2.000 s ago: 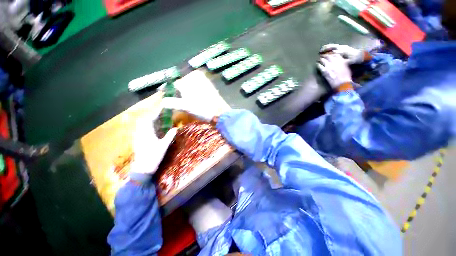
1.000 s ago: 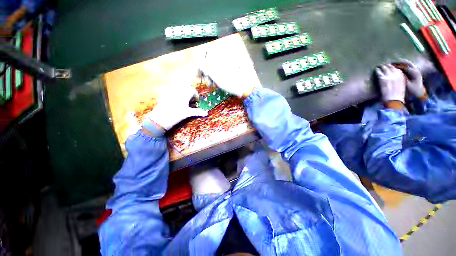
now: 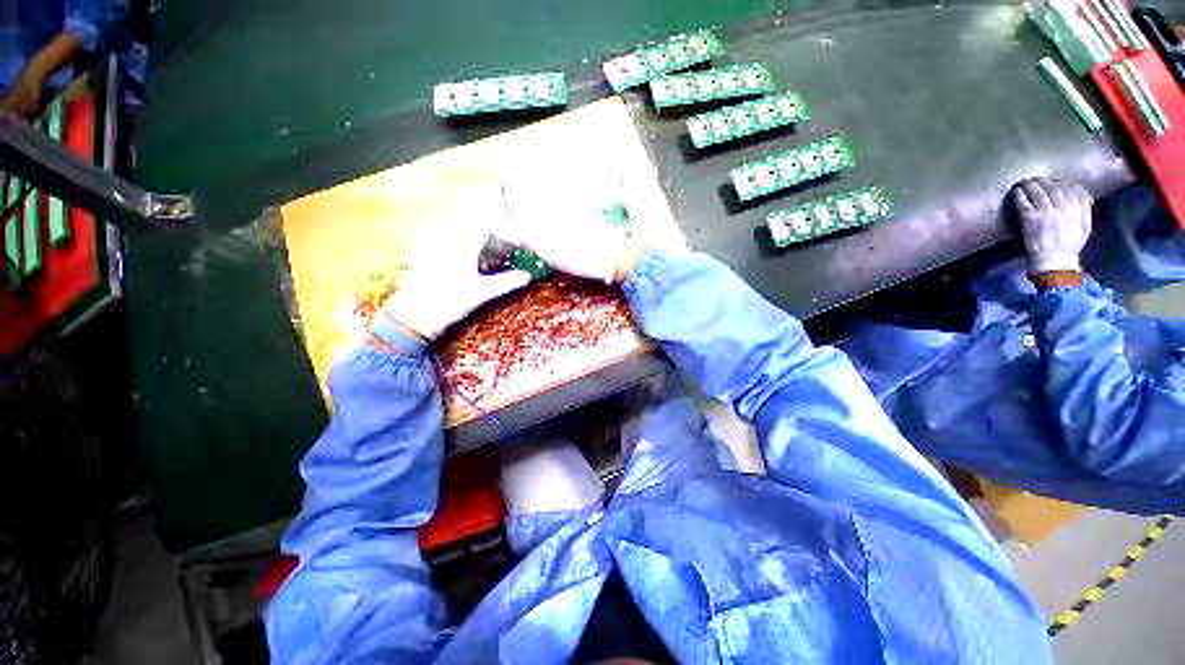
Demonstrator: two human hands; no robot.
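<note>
My left hand (image 3: pixel 439 288), in a white glove, holds the left end of a green circuit board (image 3: pixel 532 261) above the tan work pad (image 3: pixel 351 214). My right hand (image 3: pixel 572 234), also white-gloved, lies over the board's right part and hides most of it. A thin dark stick seems to rise by the right hand's fingers; glare blurs it. Reddish-brown debris (image 3: pixel 533 334) covers the pad's near half, with a smaller patch at its left. A thin purple-blue cord hangs by my left wrist.
Several green-white boards (image 3: pixel 790 169) lie on the dark bench (image 3: pixel 897 78) beyond and right of the pad. A neighbour's gloved hand (image 3: pixel 1054 224) rests at the bench edge. Red trays with boards stand at far right and left. A metal arm (image 3: pixel 91 182) reaches in from the left.
The view first swung, then steadied. The board has turned and is now more covered by my right hand. The neighbour's two hands were together; now one shows at the bench edge.
</note>
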